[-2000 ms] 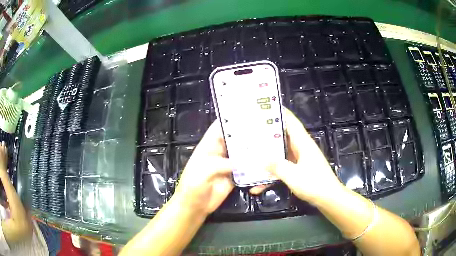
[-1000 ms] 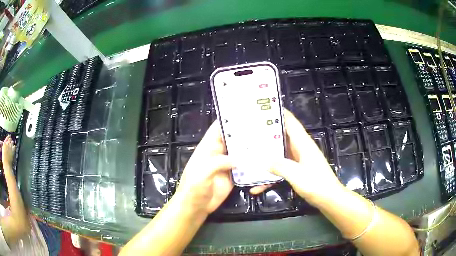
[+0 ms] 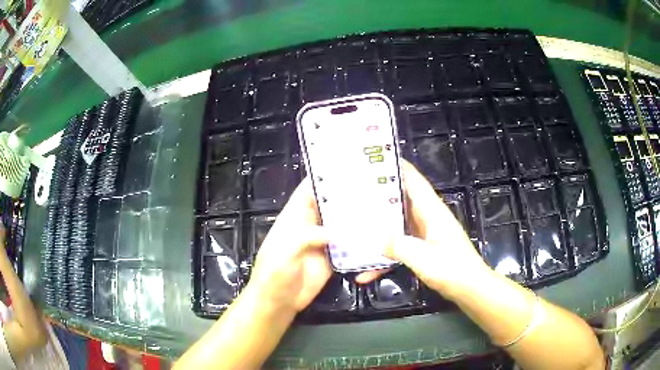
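A smartphone (image 3: 354, 188) with a pale rim and a bright white screen stands upright in the middle of the view. My left hand (image 3: 293, 249) holds its lower left side, with the thumb at the edge. My right hand (image 3: 434, 235) holds its lower right side, with the thumb over the lower part of the screen. Both hands are bare. The phone and hands are above a large glossy black blister tray (image 3: 506, 152) with rows of pockets and hide part of its middle.
Left are a clear tray (image 3: 137, 224) and ribbed black stacks (image 3: 72, 217). A filled parts tray (image 3: 637, 144) is far right. A green conveyor (image 3: 289, 29) runs behind. A pale fan (image 3: 11, 162) and a person's arm (image 3: 18, 303) are far left.
The phone and both hands have shifted slightly left and down in view. The other person's arm at the far left has moved. My grip looks the same.
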